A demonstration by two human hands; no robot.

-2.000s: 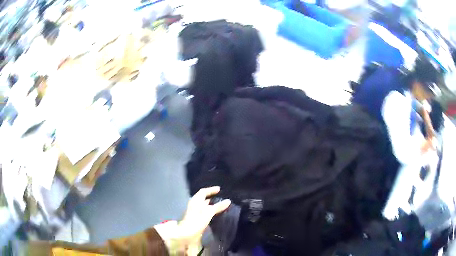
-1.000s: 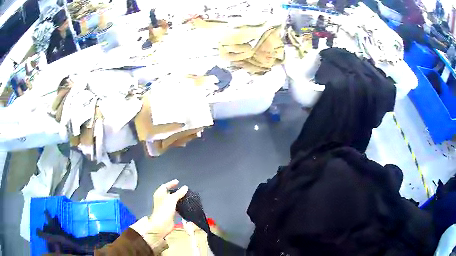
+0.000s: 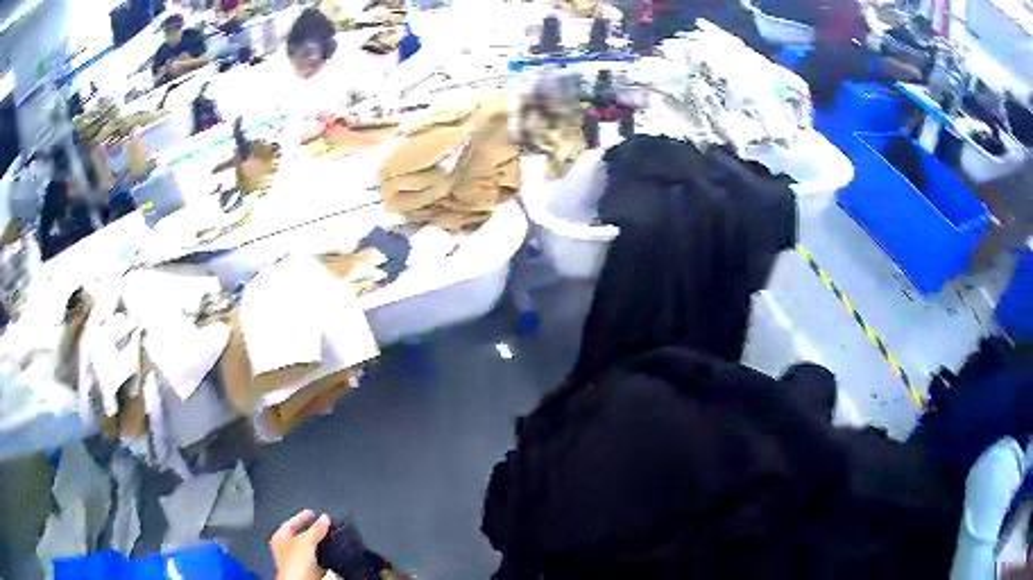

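My left hand (image 3: 299, 547) is at the bottom edge, left of centre, small and cut off by the edge. Its thumb and fingers hold a dark fabric piece (image 3: 351, 551), whose lower part is out of view. A large black garment pile (image 3: 691, 476) fills the lower middle and right, with more black fabric rising behind it over a white tub. My right hand is not in view.
White tables with tan and white cut pieces (image 3: 453, 164) stand at the left and back. Blue bins (image 3: 923, 210) stand at right, and another blue bin (image 3: 159, 565) is at bottom left. A person (image 3: 312, 51) sits at the back. Yellow-black tape marks the floor.
The view has swung, and the black pile appears further left than a second ago. My left hand with the dark piece now sits lower and further left, at the picture's edge.
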